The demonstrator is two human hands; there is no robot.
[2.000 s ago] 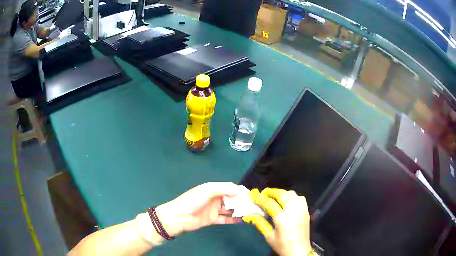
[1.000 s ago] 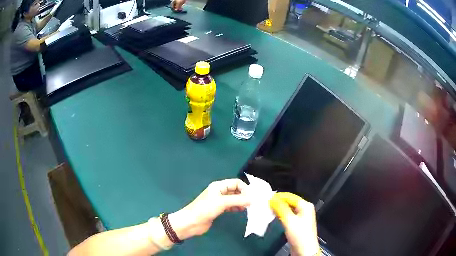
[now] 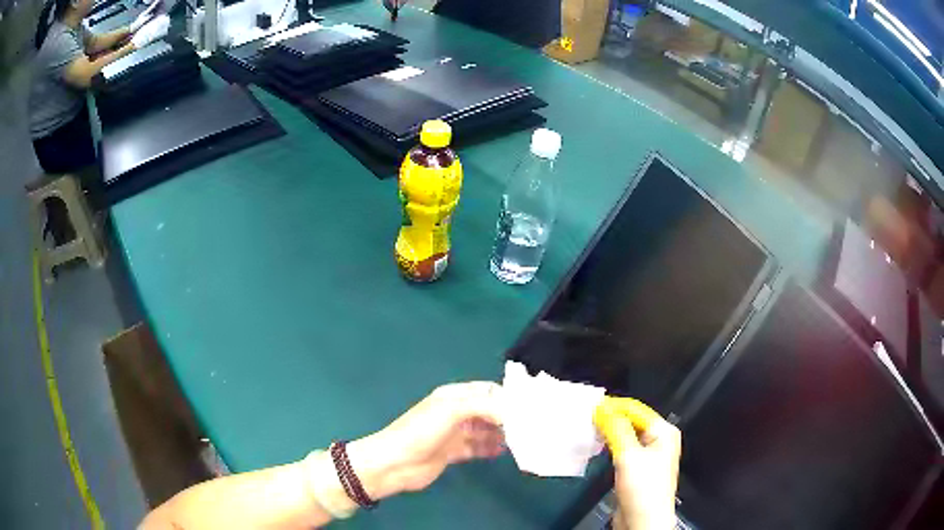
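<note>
A white wiping cloth point(image 3: 554, 422) is stretched flat between my two hands above the bench edge. My left hand point(image 3: 450, 433), with a dark bead bracelet on the wrist, pinches its left side. My right hand point(image 3: 644, 445), with yellow finger cots, pinches its right side. Just beyond the cloth stands the black left side screen point(image 3: 657, 280), joined by a grey hinge point(image 3: 761, 297) to the middle screen point(image 3: 818, 414). The screens' lower parts are cut off or hidden.
A yellow bottle point(image 3: 429, 207) and a clear bottle point(image 3: 526, 212) stand on the green mat point(image 3: 279, 300). Stacked units point(image 3: 435, 98) lie farther along. A person point(image 3: 67, 78) is at the far left near a stool point(image 3: 67, 223). A brown carton point(image 3: 155, 414) is below the bench's left edge.
The cloth, crumpled between my fingers earlier, has been opened out into a wide flat piece. My right hand has moved slightly right, away from my left. The view has shifted a little.
</note>
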